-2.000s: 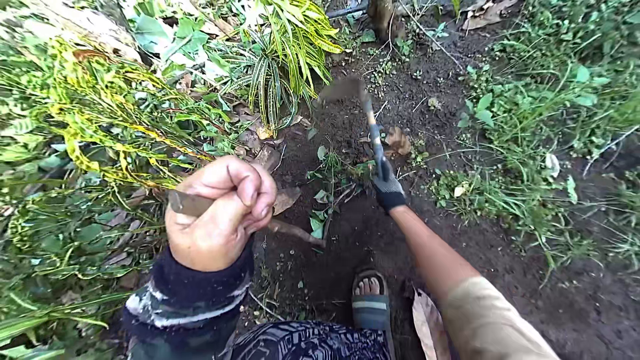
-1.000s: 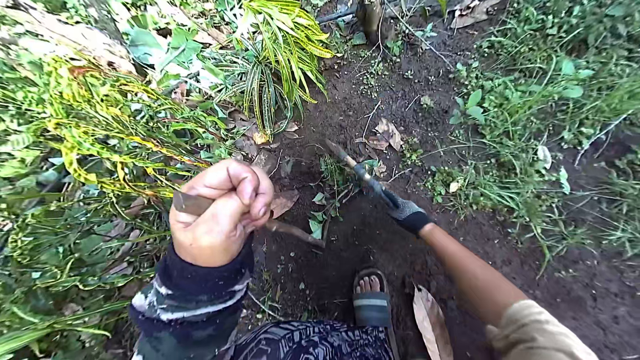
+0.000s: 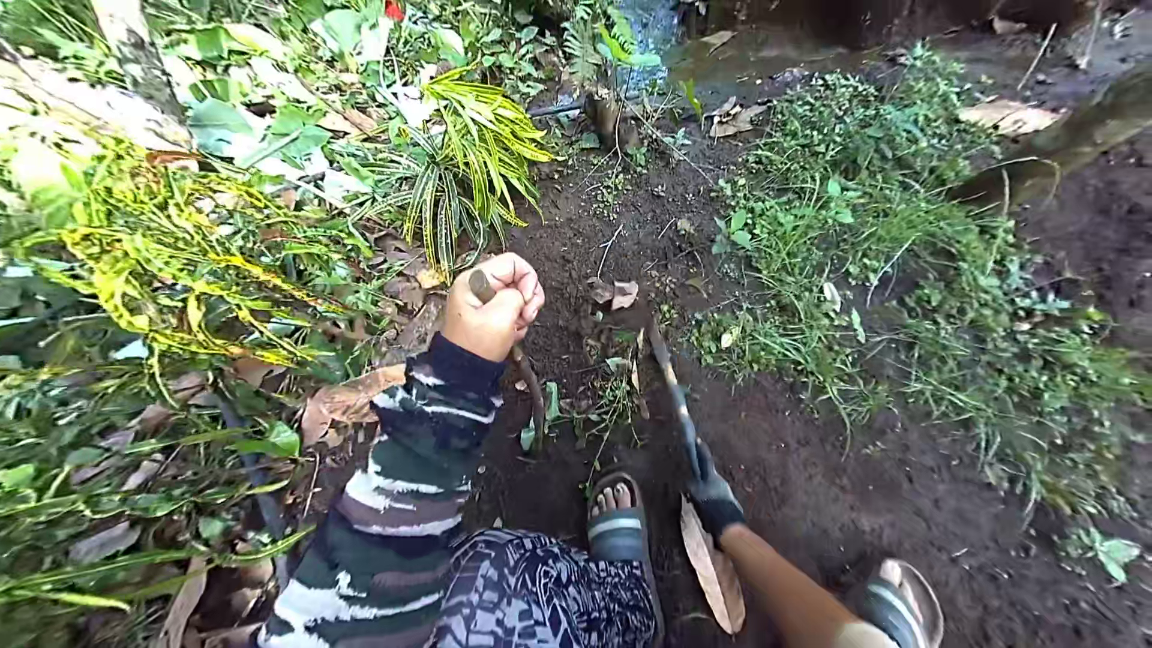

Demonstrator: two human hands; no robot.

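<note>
My bare left hand (image 3: 495, 306), in a camouflage-patterned sleeve, is closed around a brown wooden stick (image 3: 481, 286), whose blunt end shows above the fist. Below it, a curved brown length of wood (image 3: 533, 391) reaches down to the soil; whether it is the same stick is partly hidden by the hand. My right hand (image 3: 711, 490), in a dark grey glove, grips the near end of a slim, long-handled tool (image 3: 679, 409). The tool points away from me over dark soil, right of small green weeds (image 3: 616, 387). Its far end is blurred.
A yellow-green variegated shrub (image 3: 477, 135) and dense foliage (image 3: 180, 261) stand to the left. Grass (image 3: 837, 261) grows on the right. My sandalled feet (image 3: 616, 531) are on the soil, beside a large dry leaf (image 3: 711, 567). Muddy water (image 3: 720, 58) lies at the top.
My left hand has moved right and farther from me, still holding the stick. My right hand has drawn nearer my feet, with the tool still in its grip. The view has shifted upward.
</note>
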